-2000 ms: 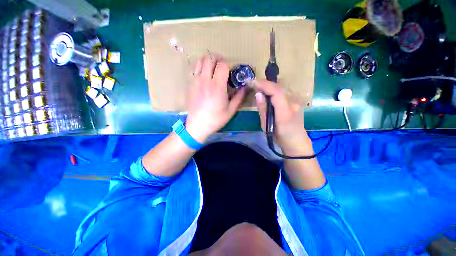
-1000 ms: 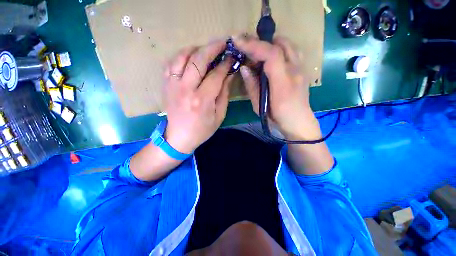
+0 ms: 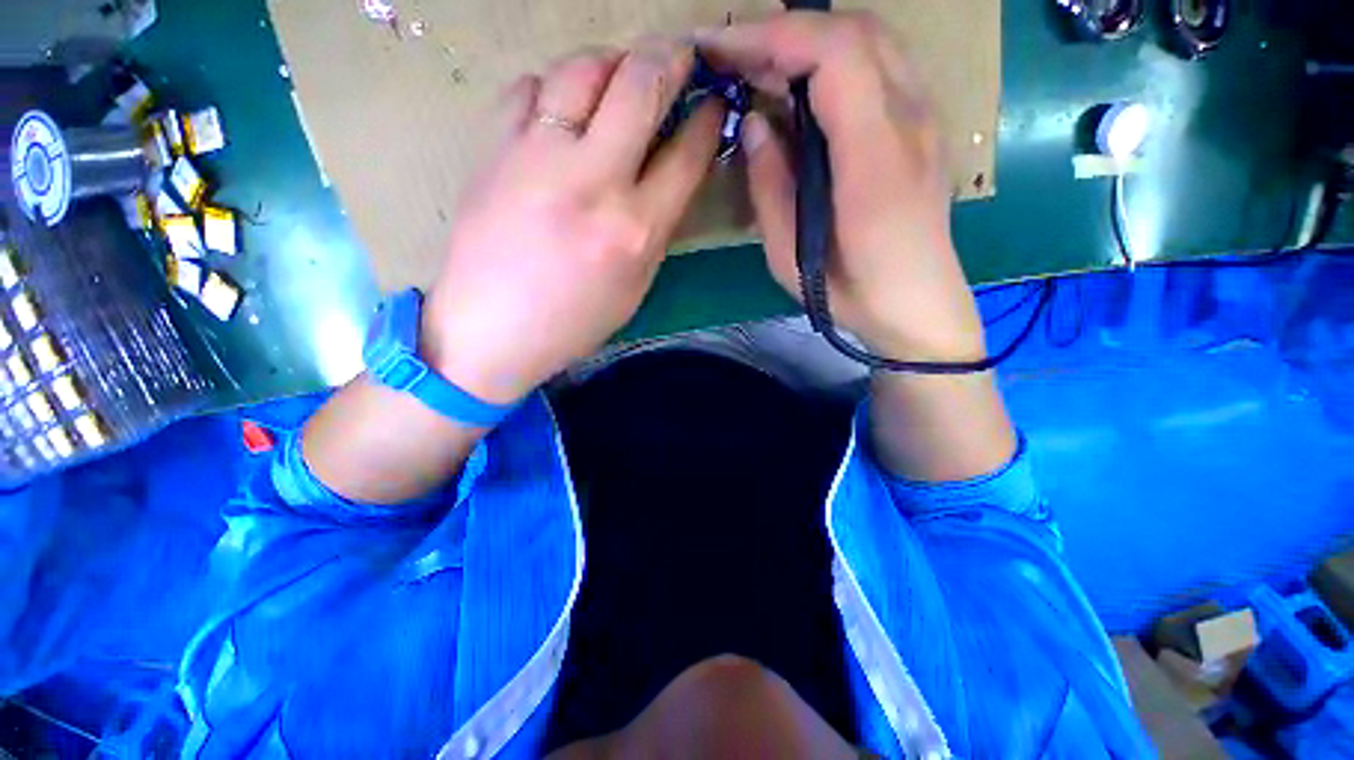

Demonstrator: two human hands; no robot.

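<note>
A dark, shiny round housing (image 3: pixel 726 119) is held between the fingertips of both hands, above the tan cardboard mat (image 3: pixel 416 149). My left hand (image 3: pixel 572 223) grips it from the left, its fingers hiding part of it. My right hand (image 3: pixel 869 178) touches it from the right with thumb and fingertips. The soldering iron's black handle and cord (image 3: pixel 812 193) run through my right hand. The iron's tip is out of the frame at the top. A blue wrist strap (image 3: pixel 411 368) is on my left wrist.
Loose yellow-edged batteries (image 3: pixel 184 233) lie at left beside a solder wire spool (image 3: pixel 42 168) and a ribbed blister tray (image 3: pixel 52 364). Two dark round housings (image 3: pixel 1102 12) sit at the upper right, cut by the frame edge. A white round part (image 3: pixel 1120 128) is at the bench edge, right.
Both hands have come together around the housing, and my right hand has closed in on it. The view has shifted, so the bench sits higher and the iron's tip has left the frame.
</note>
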